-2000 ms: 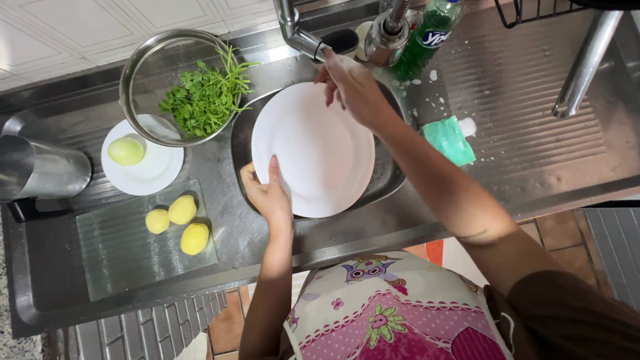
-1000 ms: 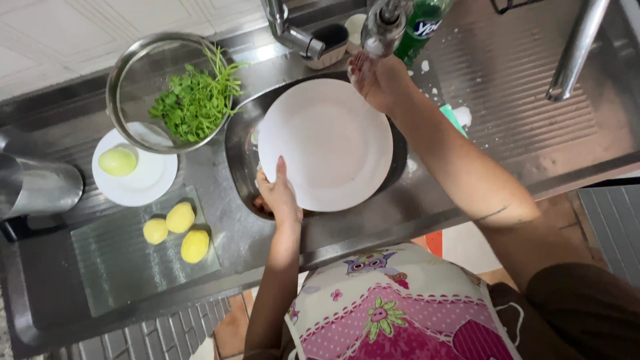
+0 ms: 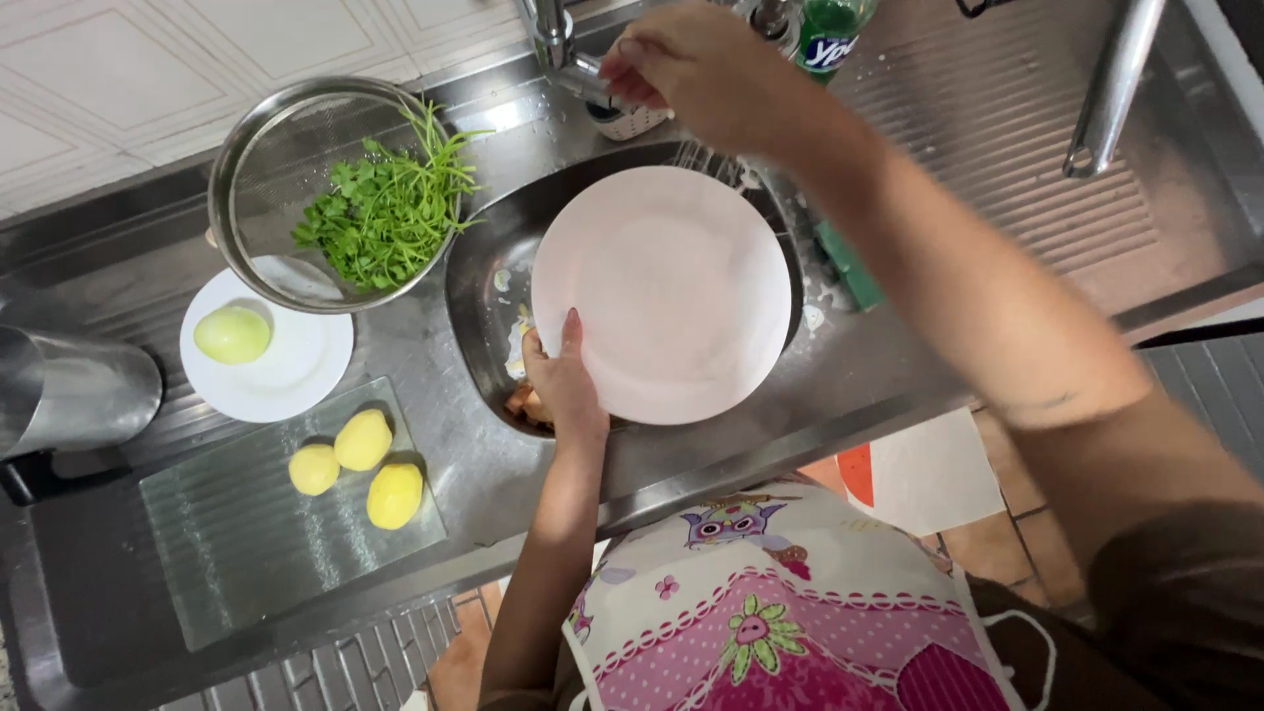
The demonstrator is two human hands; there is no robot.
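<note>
A large pale plate [image 3: 662,296] is held over the sink basin [image 3: 474,326] by my left hand [image 3: 568,385], thumb on its face and fingers beneath the left edge. My right hand [image 3: 681,74] is raised at the faucet [image 3: 563,49], its fingers bent around the spout's end; whether they grip it is unclear. Water streams fall below that hand, behind the plate's far edge. Food scraps [image 3: 528,403] and foam lie in the basin, left of the plate. A green sponge [image 3: 847,267] rests right of the basin, partly behind my right forearm.
Left of the basin are a metal strainer [image 3: 232,197] with green herbs [image 3: 390,212], a small white plate [image 3: 326,365] with a pale green onion-like item [image 3: 232,335], a glass board [image 3: 237,553] with yellow potatoes [image 3: 363,439], and a metal pot [image 3: 99,390]. A green detergent bottle [image 3: 825,39] stands behind.
My right hand has moved left from beside the detergent bottle to the faucet spout. Water now streams near the plate's far edge. My left hand keeps hold of the plate.
</note>
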